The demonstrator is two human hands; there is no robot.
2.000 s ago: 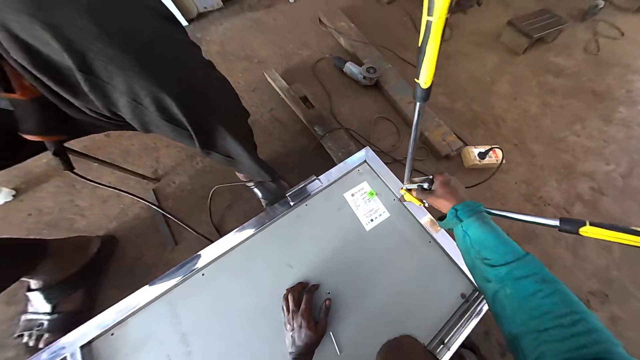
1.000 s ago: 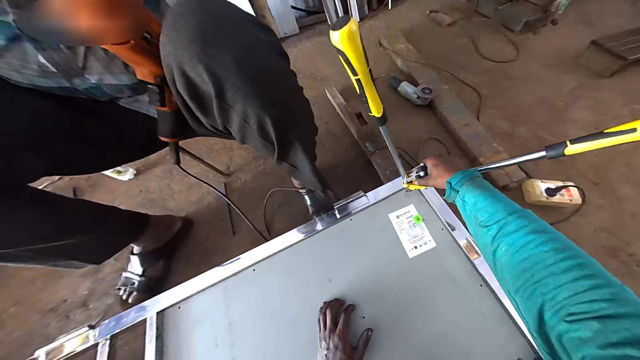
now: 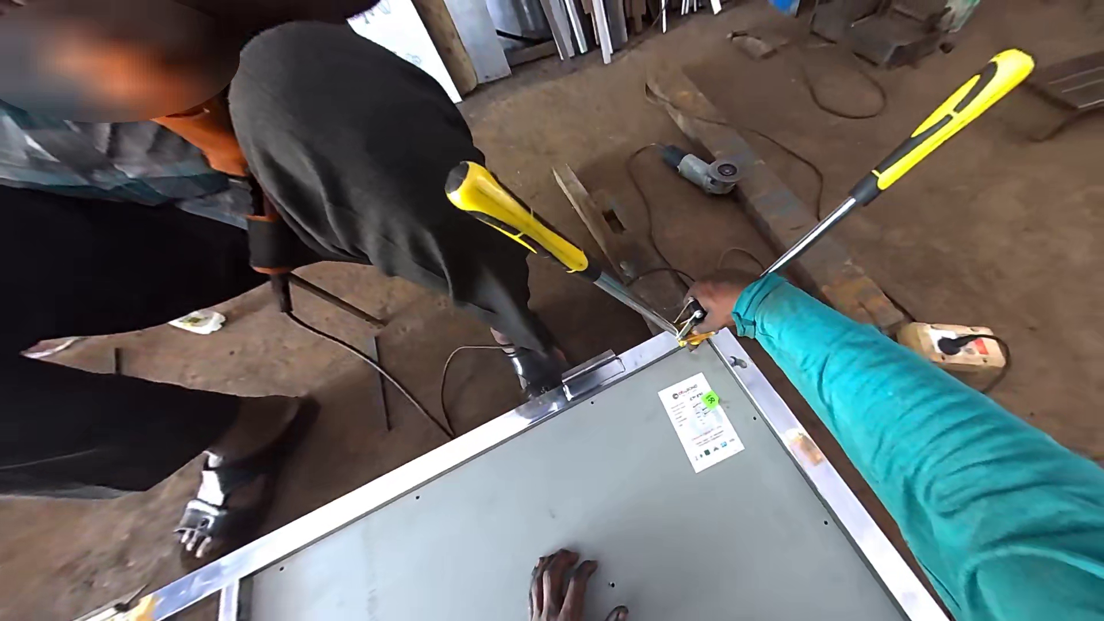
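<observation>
My right hand (image 3: 720, 302), at the end of a teal sleeve, closes around the head of a long-handled lever riveter (image 3: 690, 323). The riveter's head meets the corner of a metal frame (image 3: 483, 451). Its two yellow-and-black handles are spread apart, one up to the left and one up to the right. Inside the frame is a grey panel (image 3: 483, 526) with small holes along its edges. Fingers of my left hand (image 3: 561, 591) rest on the panel at the bottom edge of the view, holding nothing visible. A printed label (image 3: 700, 423) with a green sticker lies near the corner.
Another person in dark trousers (image 3: 362, 164) stands left of the frame, with an orange power drill (image 3: 267, 224) and its cord. Beyond the corner lie an angle grinder (image 3: 703, 170), metal bars (image 3: 759, 190) and cables. An extension socket (image 3: 953, 345) sits right, beside my sleeve.
The riveter's handles have swung counterclockwise, from up and right to up-left and up-right. My right hand stays at its head, my left on the panel. The view has shifted left.
</observation>
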